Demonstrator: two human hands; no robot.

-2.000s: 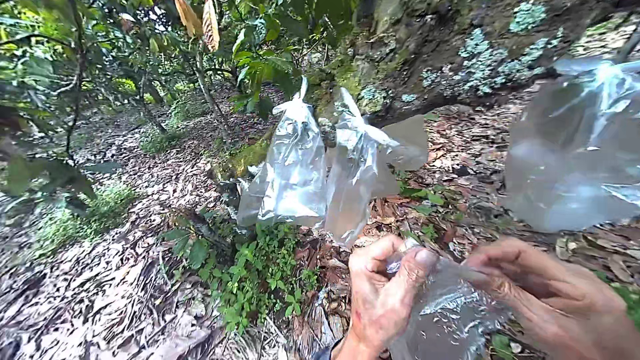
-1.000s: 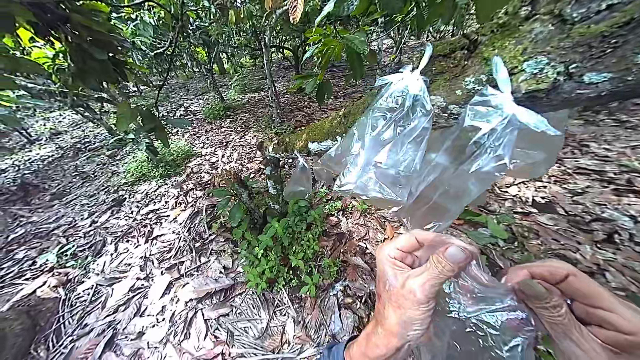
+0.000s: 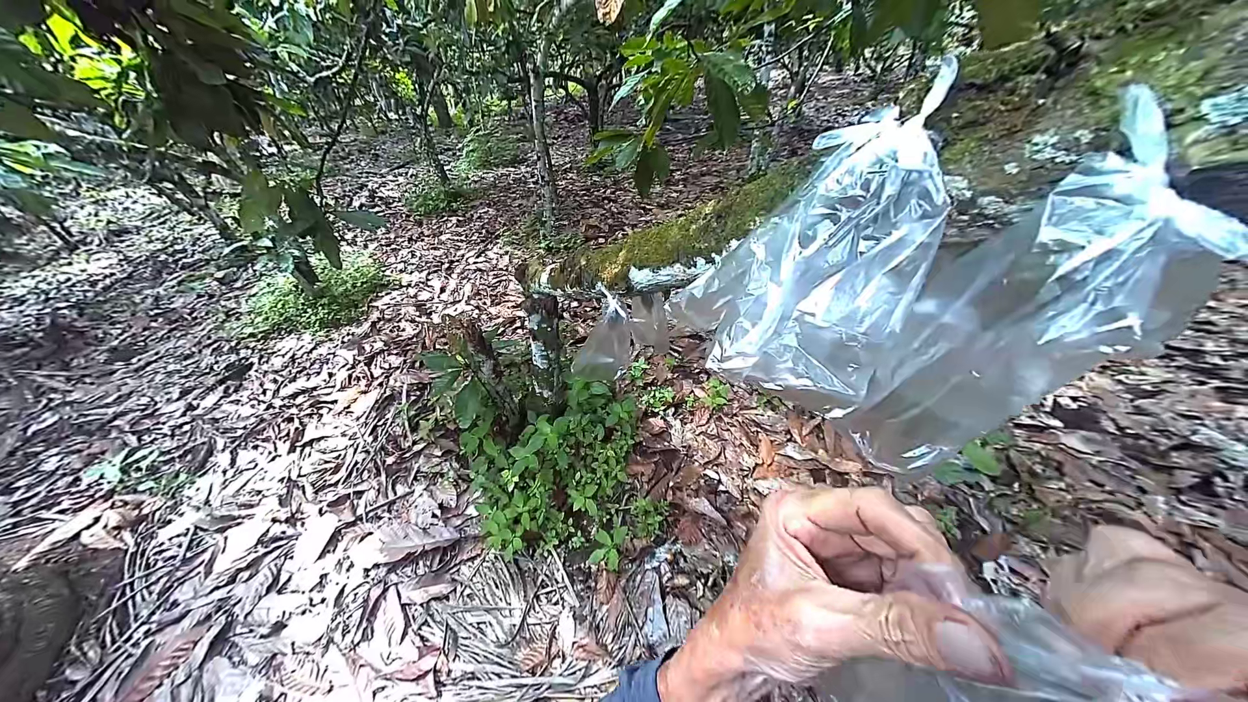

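Note:
At the lower right, my left hand (image 3: 838, 595) pinches a clear plastic bag (image 3: 1053, 648) between thumb and fingers. My right hand (image 3: 1150, 604) is beside it at the right edge, partly behind the film; its fingertips are blurred and hidden, so its hold is unclear. Above my hands hang two knotted clear plastic bags, one nearer the middle (image 3: 829, 283) and one to its right (image 3: 1082, 283), tied at a mossy branch. A smaller knotted bag (image 3: 604, 346) hangs farther off, by the branch's cut end.
A mossy, lichen-spotted branch (image 3: 702, 229) runs from the upper right to a short stump (image 3: 544, 351). Green weeds (image 3: 556, 468) grow at its foot. Dry leaf litter (image 3: 292, 546) covers the ground, with thin trees (image 3: 541, 136) behind and leafy twigs hanging at the top.
The view has swung left, so the hanging bags now stand farther right. My left hand still holds the plastic bag, while my right hand has shifted toward the frame's right edge.

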